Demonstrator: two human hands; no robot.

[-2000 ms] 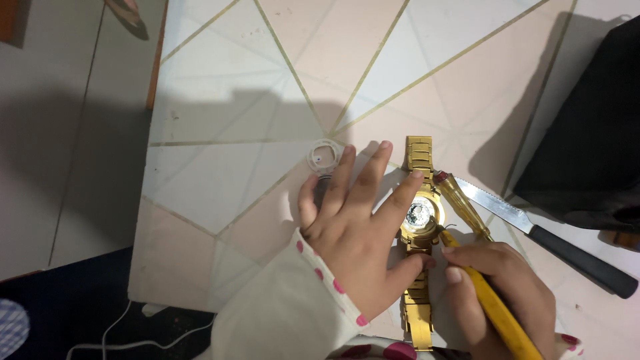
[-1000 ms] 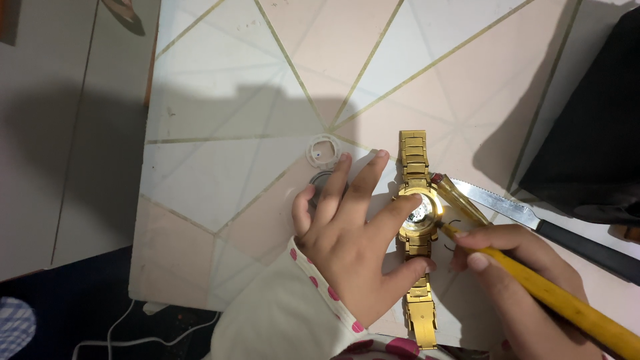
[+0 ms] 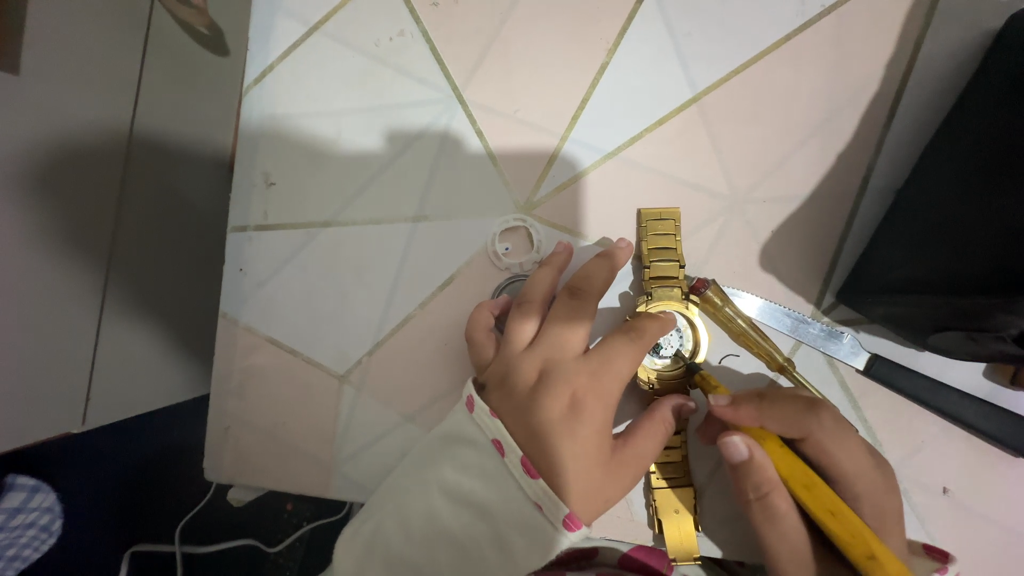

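A gold metal-band wristwatch (image 3: 662,248) lies on the table with its case opened and the movement (image 3: 669,339) showing. My left hand (image 3: 564,360) rests over it, index fingertip on the case and thumb by the band below; this hand grips nothing. In my right hand (image 3: 808,464) is a yellow-handled tool (image 3: 788,472), its dark tip at the lower right of the movement. A white plastic ring (image 3: 515,242) sits beyond my left fingers. Under those fingers a round metal watch back (image 3: 507,288) is partly hidden.
Right of the watch lie a screwdriver with a translucent amber handle (image 3: 736,320) and a serrated knife with a black handle (image 3: 944,404). A tiny dark curved piece (image 3: 729,358) is beside the case. A large black object (image 3: 952,208) stands at right. White cables (image 3: 240,546) hang beyond the table's left edge.
The yellow tool stays at the watch case in my right hand, its handle angled a bit differently from two seconds ago. My left hand keeps its place over the watch.
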